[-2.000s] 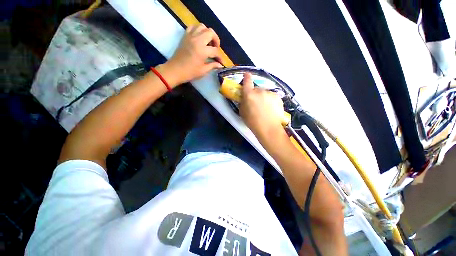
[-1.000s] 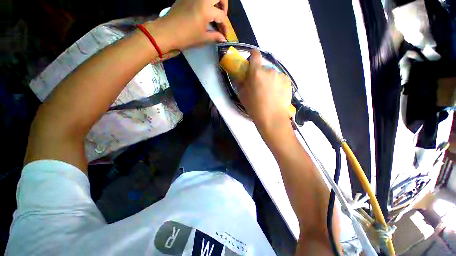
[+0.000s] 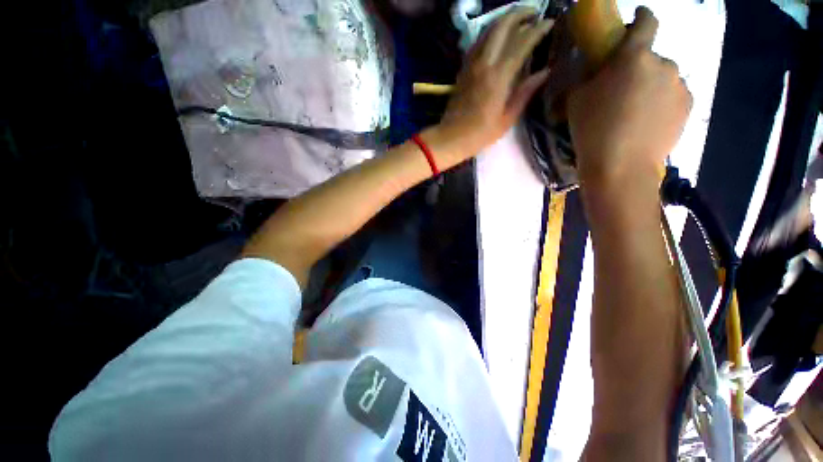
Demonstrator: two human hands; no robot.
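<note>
My right hand (image 3: 627, 113) is closed on the handle of the steam iron (image 3: 550, 149), near the top of the picture. The dark iron stands over the strips, partly hidden by my hand. My left hand (image 3: 496, 77) is just left of the iron, fingers bent; whether it holds fabric cannot be told. A yellow-orange template strip (image 3: 543, 307) runs from under the iron towards the bottom, with a black fabric strip (image 3: 567, 293) along its right side. Both lie on the white table cover (image 3: 505, 271).
Wider black strips (image 3: 753, 99) lie on the far right of the table. A yellow hose (image 3: 734, 320) and a pale tube (image 3: 693, 298) run down beside my right forearm. A pale patterned box (image 3: 280, 81) with a dark band stands at the left.
The view has turned, and the table now runs nearly upright in the picture. Both hands and the iron appear higher and further right. More template strip shows below the iron.
</note>
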